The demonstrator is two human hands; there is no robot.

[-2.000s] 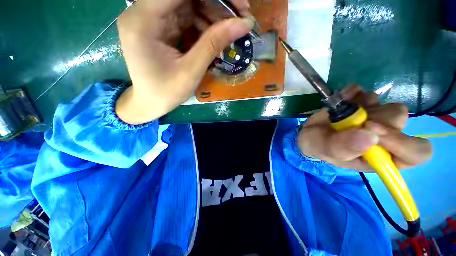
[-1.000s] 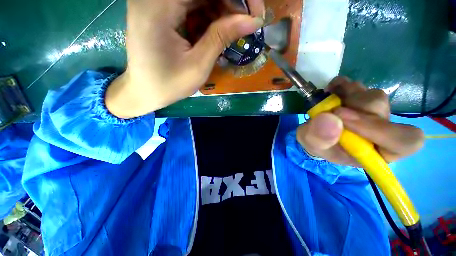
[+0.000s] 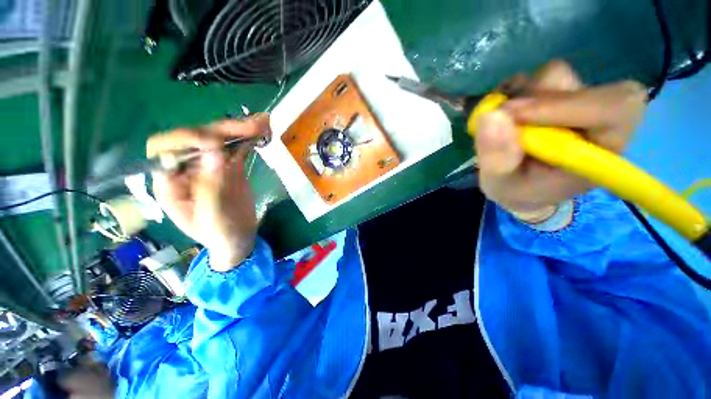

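The round black circuit board [image 3: 335,149] sits in the middle of the orange-brown fixture [image 3: 348,181], which lies on a white pad [image 3: 312,209]. My right hand [image 3: 546,140] is shut on the yellow soldering iron [image 3: 600,161]. Its metal tip points left over the pad, up and right of the fixture, apart from the board. My left hand [image 3: 206,183] is left of the fixture, with a thin metal tool like tweezers [image 3: 210,150] held between its fingers. A thin wire also shows near its fingertips.
A black fan with a round wire grille [image 3: 281,31] stands behind the pad. A beige tape roll [image 3: 125,217] and crumpled white tissue [image 3: 142,195] lie at the left. Another fan [image 3: 132,298] and a blurred hand [image 3: 87,382] show at the lower left. Black cable runs at the right.
The view has turned and shifted left. My left hand has moved off the board to the left of the fixture. The iron's tip has moved away from the board, over the white pad.
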